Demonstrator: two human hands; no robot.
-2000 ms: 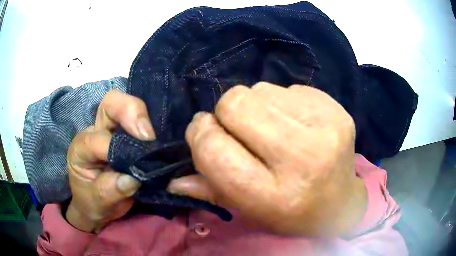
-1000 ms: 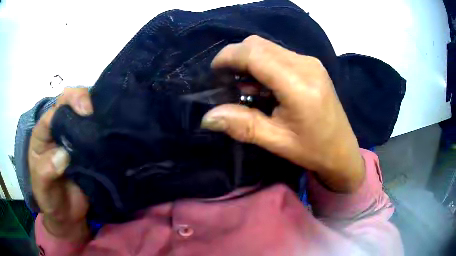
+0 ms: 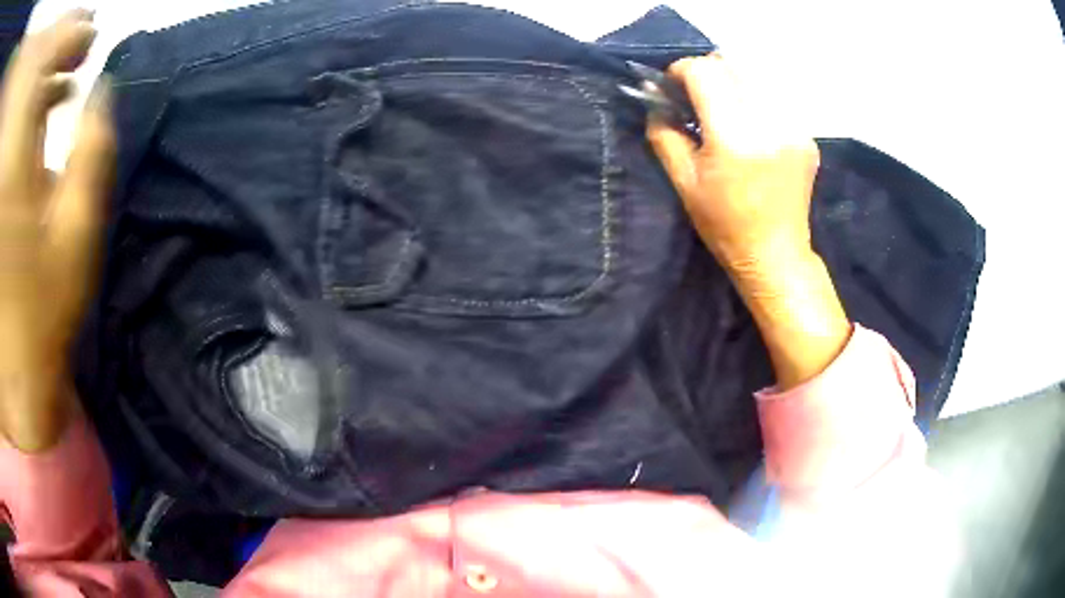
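The dark navy denim garment [image 3: 502, 386] lies spread over the white table and the lap, with a tan-stitched pocket [image 3: 479, 187] facing up. My right hand [image 3: 747, 175] is at the garment's upper right, closed around small thread snips [image 3: 662, 94] whose pale blades point to the upper left. My left hand [image 3: 53, 234] is blurred at the far left edge, beside the garment, with its fingers apart and no cloth seen in it. A pale grey patch [image 3: 278, 397] shows through an opening in the cloth at the lower left.
The white tabletop [image 3: 1004, 105] shows behind and to the right of the garment. A dark denim part [image 3: 893, 234] extends right to the table's edge. The pink shirt [image 3: 467, 549] is close below the garment. Bits of blue show at the lower edges.
My left hand has let go of the thick band and moved to the far left. The garment is now spread flatter with its pocket showing. My right hand has moved up and right with the snips.
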